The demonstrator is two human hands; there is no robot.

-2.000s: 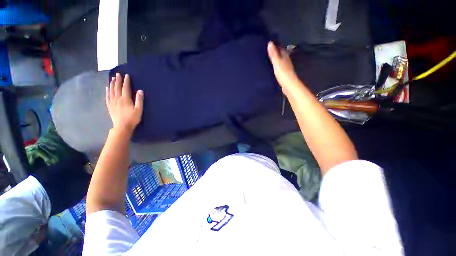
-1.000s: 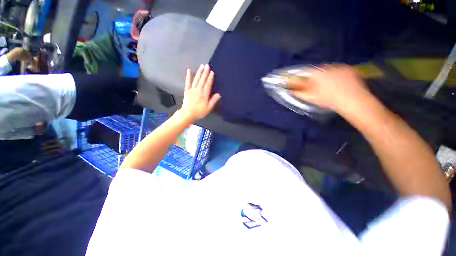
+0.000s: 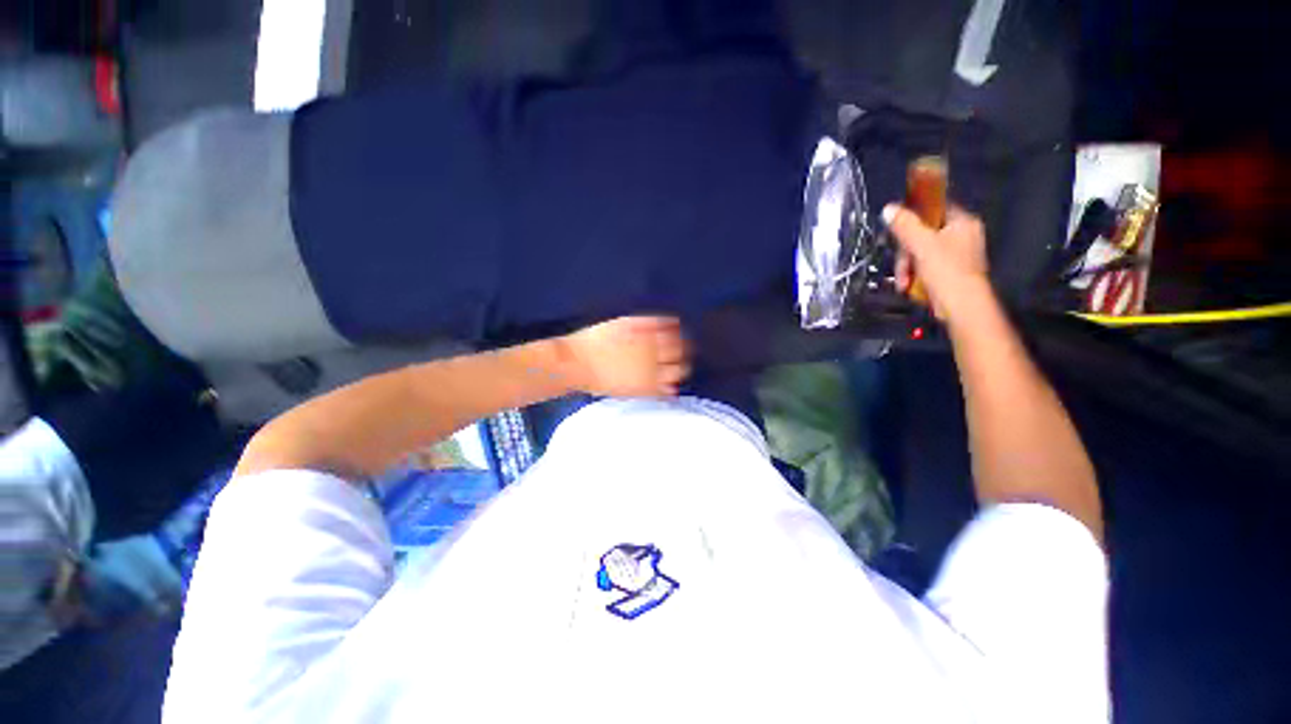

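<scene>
The dark navy garment [image 3: 566,205] lies over the grey padded board [image 3: 213,234], whose rounded left end shows bare. The steam iron [image 3: 833,238] stands at the garment's right end, its shiny silver plate turned to the left. My right hand [image 3: 946,258] is closed around its brown wooden handle. My left hand [image 3: 633,357] is at the garment's near edge, close to my body, with its fingers curled; the fingertips are hidden, and whether they pinch cloth cannot be told.
A white strip [image 3: 290,57] lies behind the board's left end. A narrow pale strip [image 3: 980,40] is at the far right. A white card with red marks [image 3: 1119,269] is at the right, by the yellow cord [image 3: 1203,314]. A person's sleeve [image 3: 40,495] shows at lower left, near blue baskets [image 3: 439,506].
My left hand has moved from the board's left part to the near edge. My right hand, a second ago over the garment with the iron, has moved to its right end. The view has turned.
</scene>
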